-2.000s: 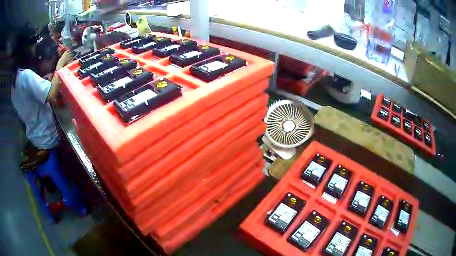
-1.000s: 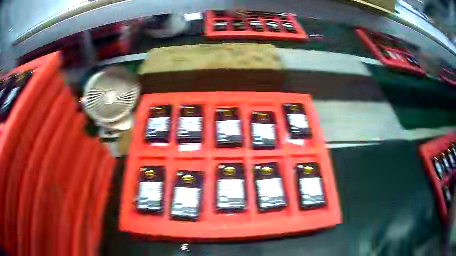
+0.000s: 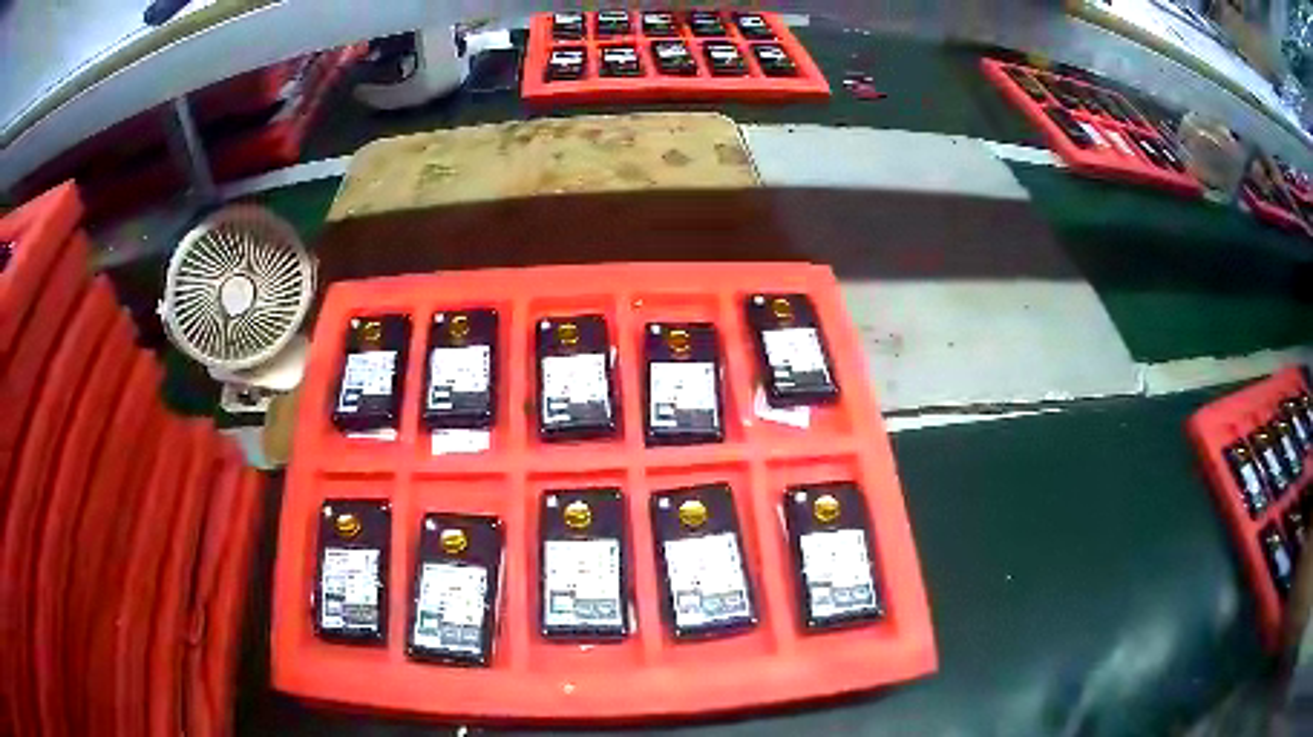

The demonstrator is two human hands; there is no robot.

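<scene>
A red foam tray [image 3: 893, 576] lies flat in front of me on the dark green mat. It has two rows of pockets, with one black device unit [image 3: 579, 564] in each pocket. Each unit shows a white label and a round gold-yellow mark at its upper end. White slips [image 3: 461, 441] show below some units in the back row. The unit at the back right [image 3: 791, 350] sits slightly tilted in its pocket. My left hand and my right hand are not in the picture.
A stack of red foam trays [image 3: 101, 504] stands at the left, beside a small white fan [image 3: 238, 294]. Behind the tray lie a tan board [image 3: 562, 151] and pale sheets [image 3: 994, 338]. More filled trays lie at the far side [image 3: 677, 89], back right [image 3: 1080, 151] and right edge [image 3: 1224, 490].
The view has turned right and down from the tall stack and the seated person to the tray in front. The stack now sits at the left edge. No object has clearly moved.
</scene>
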